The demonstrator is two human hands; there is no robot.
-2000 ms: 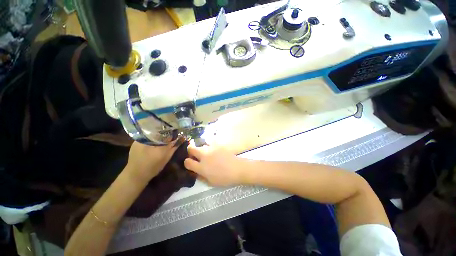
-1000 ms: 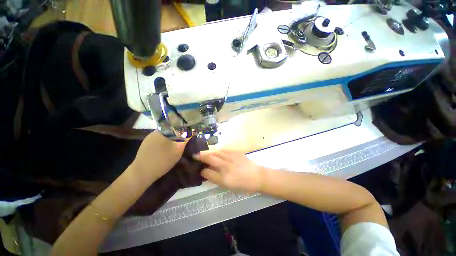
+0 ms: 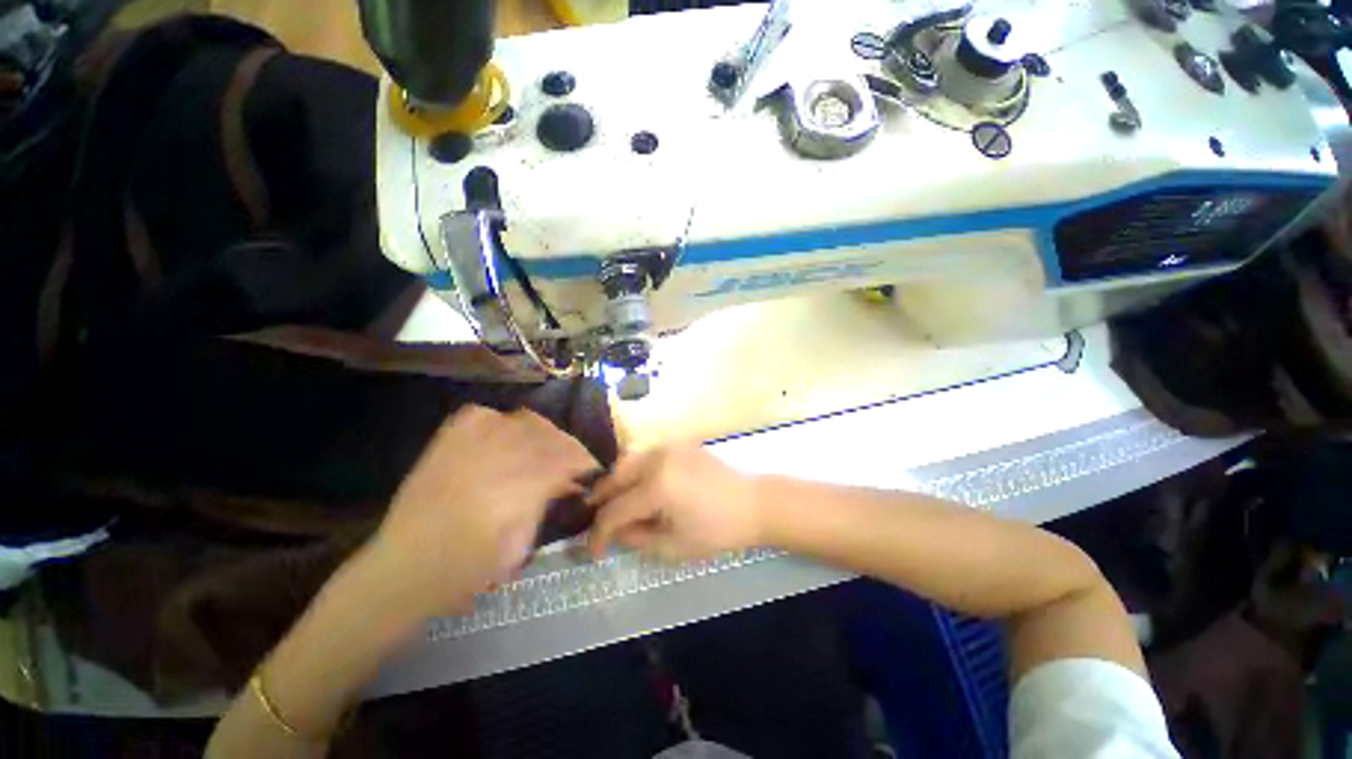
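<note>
The dark brown and black garment piece (image 3: 297, 430) lies heaped left of the needle, and its edge runs under the presser foot area (image 3: 605, 374) of the white sewing machine (image 3: 712, 163). My left hand (image 3: 482, 497) lies on the cloth in front of the needle, fingertips pinching its edge. My right hand (image 3: 667, 501) is beside it, thumb and fingers on the same edge, the hands nearly touching. The exact finger grip is partly hidden and slightly blurred. The metal thread guard (image 3: 482, 289) stands above the cloth at the head's left face.
A thick dark lamp or tube (image 3: 430, 45) hangs over the head's left end. A printed ruler (image 3: 712, 571) runs along the table's front edge. More dark cloth (image 3: 1201, 349) lies at the right. A blue crate (image 3: 934, 667) is below the table.
My left hand has moved from beside the needle toward me and now meets my right hand at the cloth edge. The cloth by the needle is more exposed. The view has shifted slightly.
</note>
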